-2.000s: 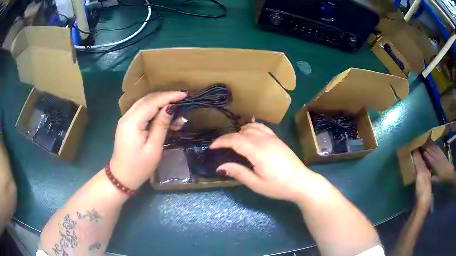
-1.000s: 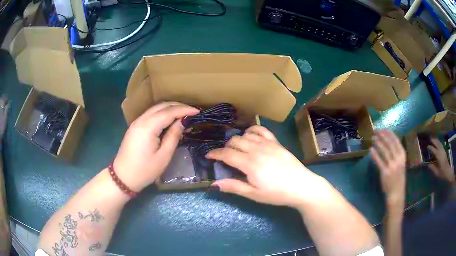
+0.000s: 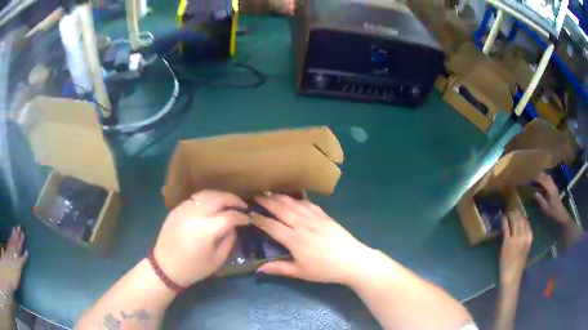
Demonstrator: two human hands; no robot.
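An open brown carton (image 3: 251,158) stands in front of me with its lid raised at the back. Both my hands are over its opening. My left hand (image 3: 203,235) is at the left part of the box, its fingertips bent down into it; whether they grip a cable is hidden. My right hand (image 3: 309,238) lies over the right part with fingers and thumb apart, pressing on the contents. Dark contents and a shiny clear bag (image 3: 242,252) show between my hands. Most of the contents are hidden.
An open filled carton (image 3: 106,219) stands at left, near another person's hand (image 3: 11,258). At right, another person's hands (image 3: 516,235) touch an open carton (image 3: 474,222). A black radio-like unit (image 3: 367,64) and a further carton (image 3: 467,106) are at the back.
The view has tilted up. The black cable bundle has gone down out of sight under my hands, which are closer together. The carton at right has moved further right, to the coworker's hands.
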